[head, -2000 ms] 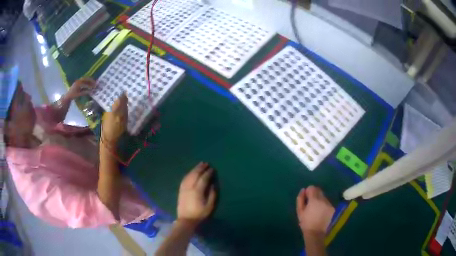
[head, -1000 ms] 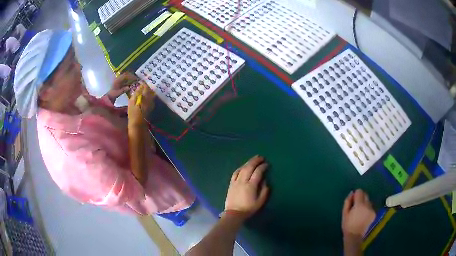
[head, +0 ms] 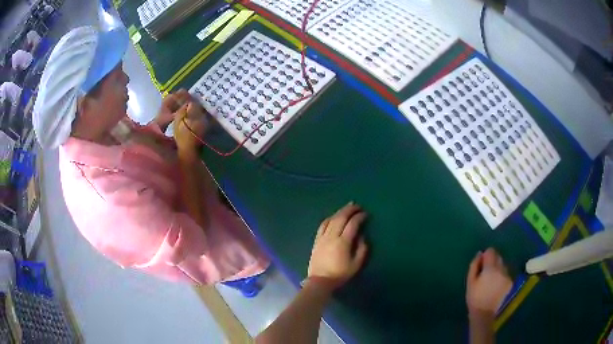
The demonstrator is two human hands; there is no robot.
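My left hand [head: 338, 247] rests on the green mat [head: 403, 259] near its front edge, fingers loosely curled, with nothing visible in it. My right hand [head: 488, 285] rests on the mat further right, fingers curled in; whether anything is inside is hidden. A white parts tray [head: 494, 216] with rows of small dark components lies beyond my right hand; its near rows are paler and yellowish. Neither hand touches it. Another parts tray [head: 321, 79] lies to the left, in front of the seated worker, with a red test lead [head: 306, 64] across it.
A worker in pink [head: 144, 208] sits at the left edge, both hands together by the tray. More trays [head: 396, 82] lie at the back. A green label [head: 540, 222], a pale rounded bar [head: 571, 254], yellow and white slips [head: 232, 27] and a tray stack [head: 176, 19] also show.
The view has swung left, showing more of the seated worker. The red lead has shifted and now curves over the left tray. My hands stay on the mat, little changed.
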